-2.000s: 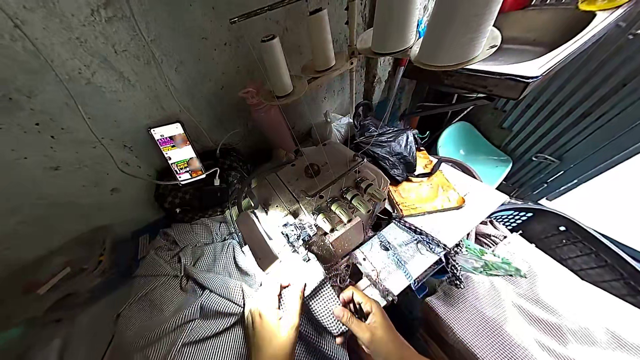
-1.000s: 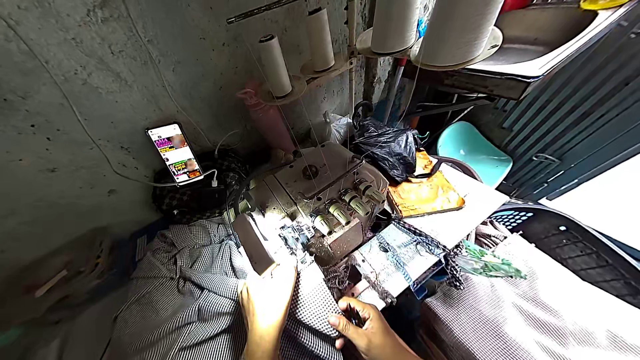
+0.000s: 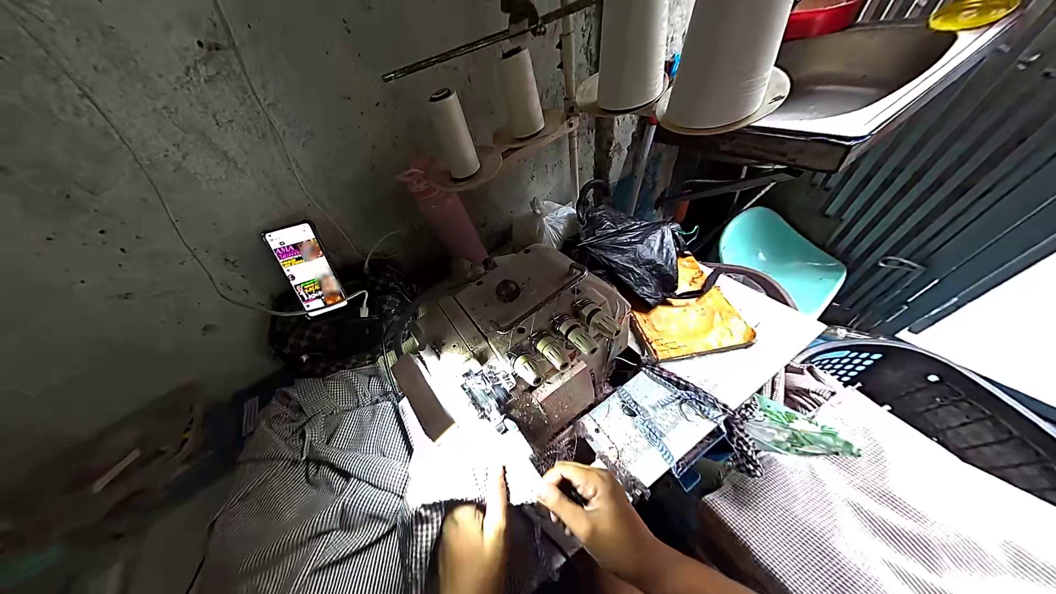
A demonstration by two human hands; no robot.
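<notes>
A dusty overlock sewing machine (image 3: 536,330) stands in the middle, its lamp lighting the needle area. Black-and-white checked cloth (image 3: 346,487) is heaped at its left and runs down below the bright plate. My left hand (image 3: 474,536) lies on the cloth edge before the plate, index finger pointing forward; whether it grips cloth is unclear. To its right, my right hand (image 3: 590,511) has thumb and fingers pinched at the cloth edge, with something small and dark within its curled fingers. Large thread cones (image 3: 726,62) stand on a rack above.
A lit phone (image 3: 307,268) leans near the wall with a cable. Right of the machine are a black plastic bag (image 3: 635,252), an orange pad (image 3: 697,322) and a small scrap-covered table. More checked cloth (image 3: 874,495) lies at right, beside a dark basket (image 3: 957,404). A teal chair stands behind.
My left hand has moved back from beside the presser area toward the near edge of the plate. The checked cloth before the machine has shifted down, showing more bright plate. My right hand is closer to the left hand.
</notes>
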